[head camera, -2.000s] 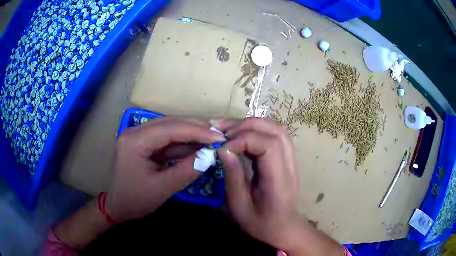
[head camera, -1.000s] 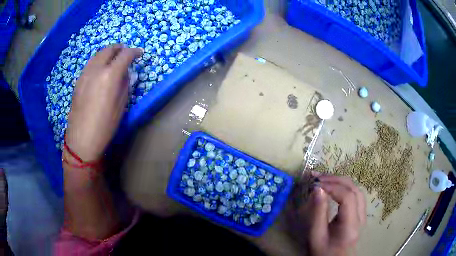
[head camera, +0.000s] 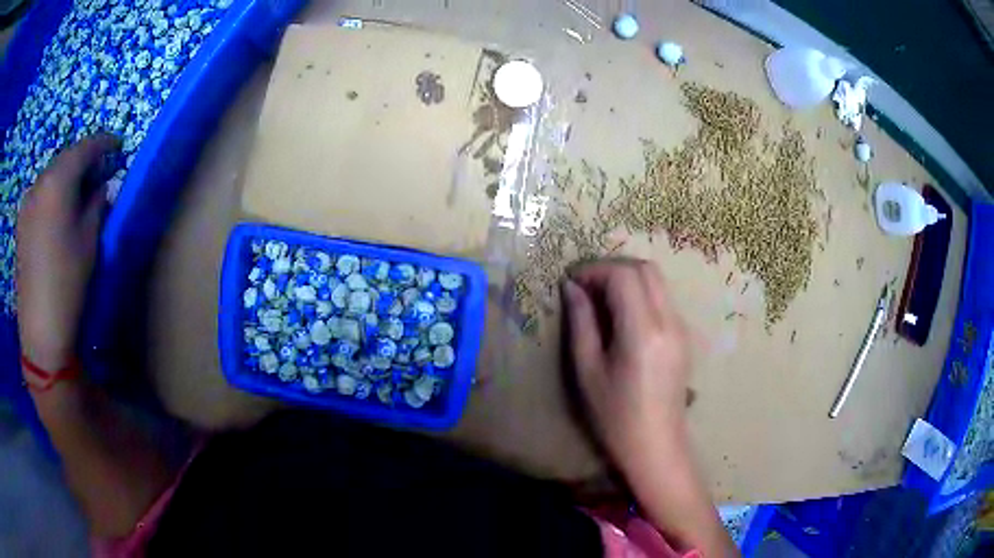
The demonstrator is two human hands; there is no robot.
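My left hand (head camera: 63, 245) is at the inner edge of the large blue tote (head camera: 180, 142) at the left, its fingertips among the blue-and-white parts (head camera: 82, 82); whether it holds one cannot be told. My right hand (head camera: 630, 338) rests low over the cardboard by the near-left edge of the loose pile of brass pins (head camera: 752, 207). Its thumb and forefinger are close together, and any pin between them is too small to see. The small blue tray (head camera: 471, 360), full of blue-and-white parts, lies between my hands.
A lighter cardboard square (head camera: 360, 142) and a round white disc (head camera: 518, 84) lie beyond the tray. Two squeeze bottles (head camera: 801, 76), crumpled tissue (head camera: 850, 100), a dark phone (head camera: 924, 289) and a thin metal rod (head camera: 859, 360) are at the right. Pale-blue balls (head camera: 669, 52) lie at the far side.
Two seconds ago both hands met over the tray; they then parted. The view has since shifted. My left hand remains at the tote, and my right hand is now at the pins.
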